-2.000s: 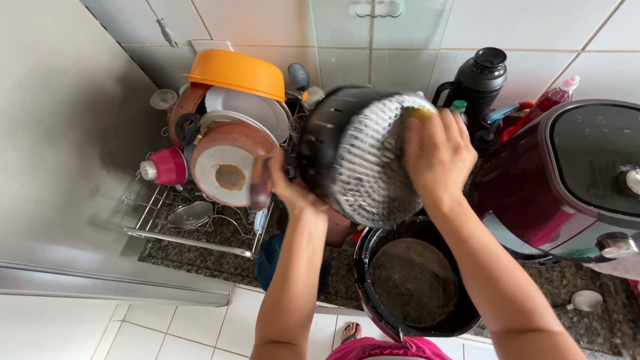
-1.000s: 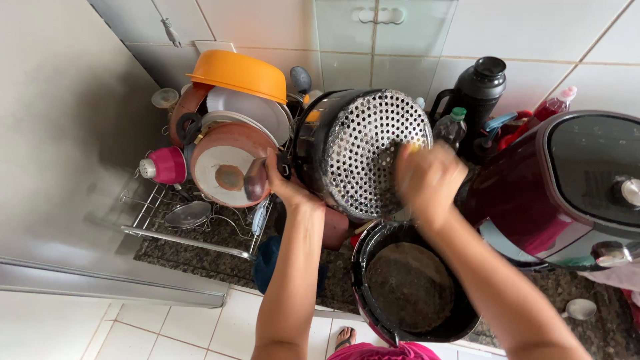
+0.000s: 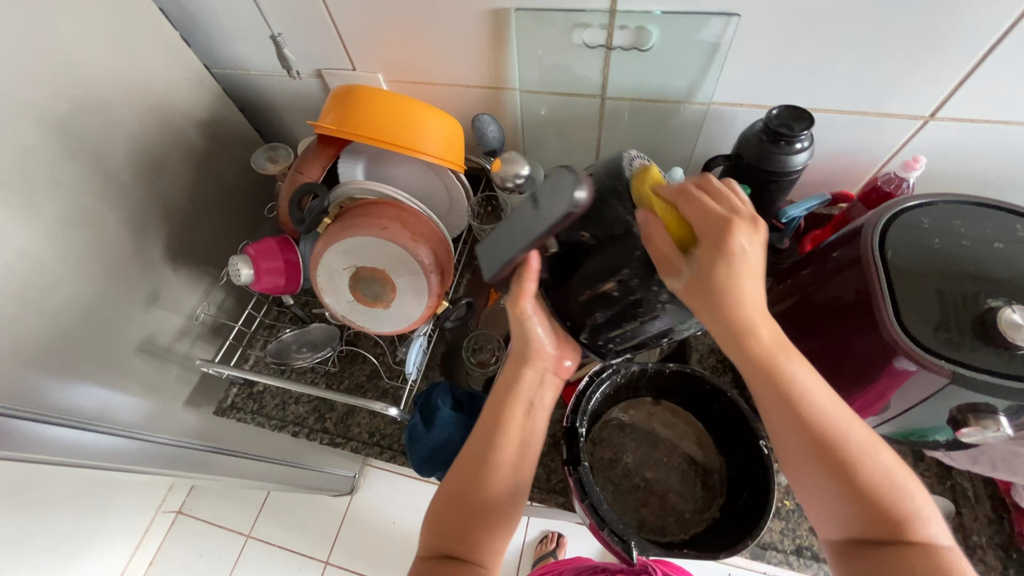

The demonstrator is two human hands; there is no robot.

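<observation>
My left hand (image 3: 538, 324) grips a black air fryer basket (image 3: 616, 272) near its handle (image 3: 536, 228), thumb on the handle and the other fingers hidden. The basket is tilted, its dark side wall facing me and a bit of its perforated bottom showing at the top. In my right hand (image 3: 712, 240) is a yellow sponge (image 3: 664, 208), pressed against the basket's upper edge. Below both hands a round black pan, apparently the fryer's outer drawer (image 3: 752, 472), stands at the counter's front edge with murky liquid inside.
At left a wire dish rack (image 3: 304, 390) holds a copper-coloured pot (image 3: 436, 264), plates and an orange bowl (image 3: 388, 120). A dark blue cloth (image 3: 444, 428) hangs at the front edge. On the right stand a black thermos (image 3: 768, 160), a red bottle (image 3: 888, 184) and a maroon air fryer (image 3: 832, 320).
The basket has turned: its perforated bottom faced the camera before, and now mostly its side wall shows. My right hand with the sponge has moved from the bottom to the upper edge.
</observation>
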